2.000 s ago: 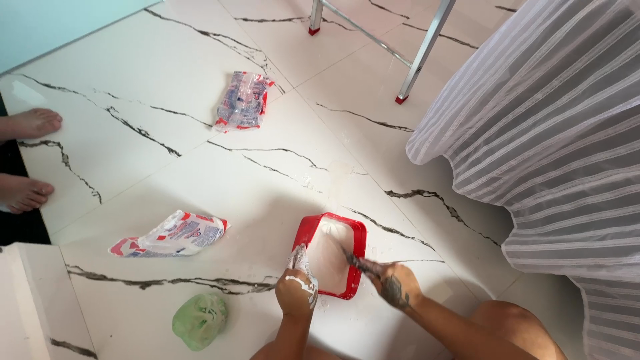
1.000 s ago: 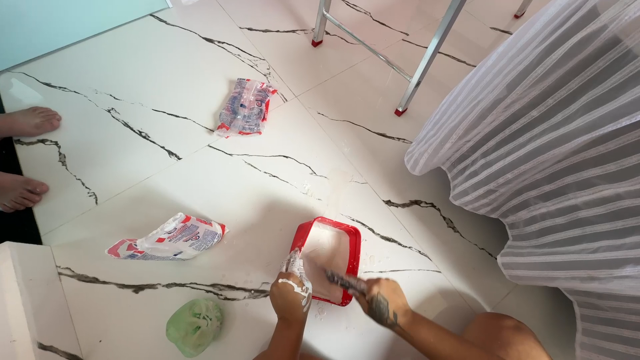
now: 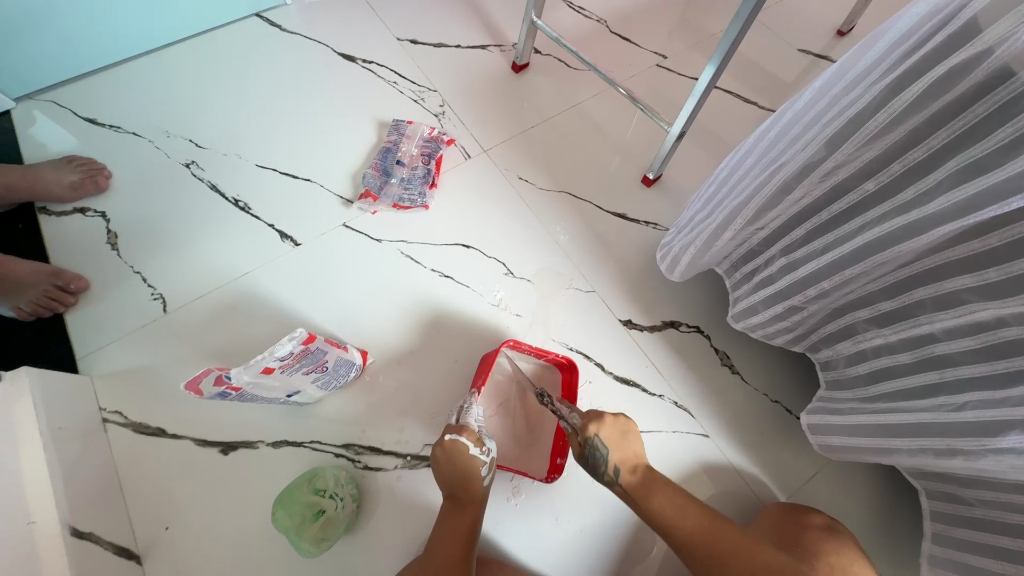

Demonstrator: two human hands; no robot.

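Note:
A red plastic tray (image 3: 569,384) stands on the marble-look floor, holding a smooth, whitish paste (image 3: 520,424). My left hand (image 3: 464,460), smeared with white, is closed on the tray's left rim. In my right hand (image 3: 612,448) is the handle of a trowel or similar flat-bladed tool (image 3: 550,400), its thin blade reaching into the paste. Left of the tray lies a crumpled white, red and blue plastic packet (image 3: 300,372); a second such packet (image 3: 404,168) rests farther up. A green plastic bag (image 3: 316,512), bunched up, sits at the lower left.
A metal ladder or stool leg (image 3: 696,100) with a red foot stands at the upper right. A sheer white curtain (image 3: 880,280) hangs along the right side. Another person's bare feet (image 3: 68,178) are at the left edge, above a white block or step (image 3: 60,472).
The tool in my right hand has shifted within the tray, and its blade now points toward the far left corner. My left hand stays at the tray's left rim.

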